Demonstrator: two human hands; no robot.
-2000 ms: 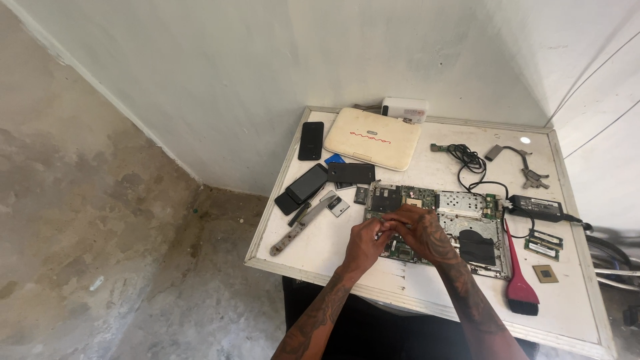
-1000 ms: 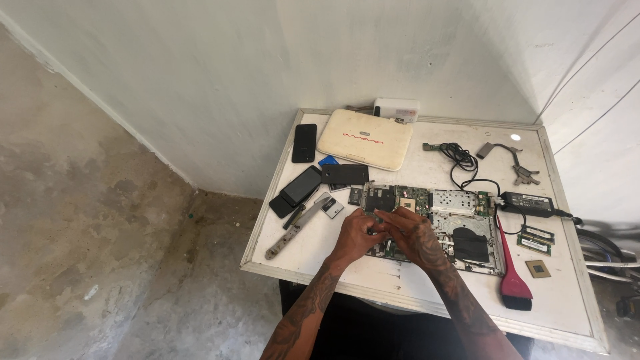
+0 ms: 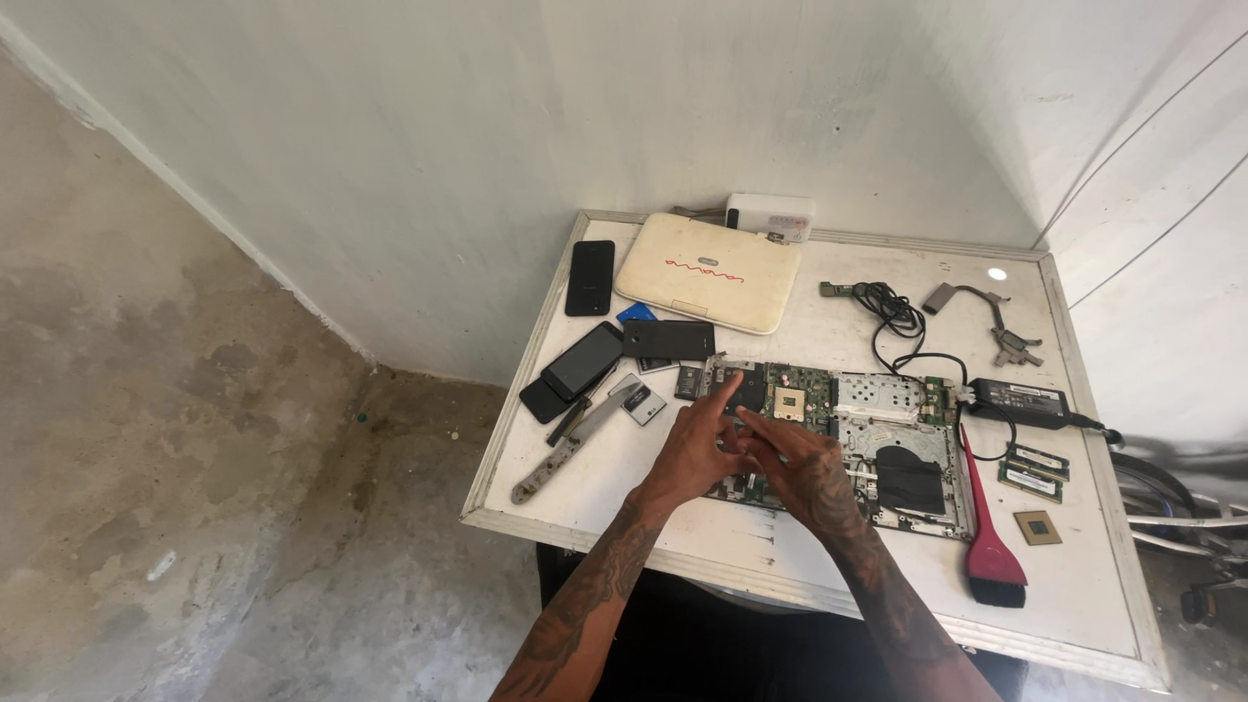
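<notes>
An opened laptop base with a green motherboard [image 3: 811, 374] lies on the white table, its bare CPU socket [image 3: 788, 403] showing just beyond my hands. Over the board's left part is my left hand [image 3: 694, 450], index finger extended toward a black panel [image 3: 744, 388]. Beside it, my right hand [image 3: 795, 463] has bent fingers that meet the left hand's fingertips. Whether anything small is pinched between them cannot be made out. The hands hide the lower left of the board. A metal drive bay [image 3: 876, 398] and a black patch [image 3: 909, 480] show to the right.
Left of the board lie smartphones [image 3: 582, 361], a phone battery [image 3: 643, 404] and a knife [image 3: 565, 453]. Behind is a cream laptop [image 3: 710, 273]. Rightward are a red-handled brush [image 3: 993, 551], a CPU chip [image 3: 1036, 527], memory modules [image 3: 1033, 473], a power adapter [image 3: 1019, 403] and a heat-pipe assembly [image 3: 996, 317].
My left index finger has stretched out over the board, and the hands have opened somewhat from their tighter bunch. The board and the things around it lie as before.
</notes>
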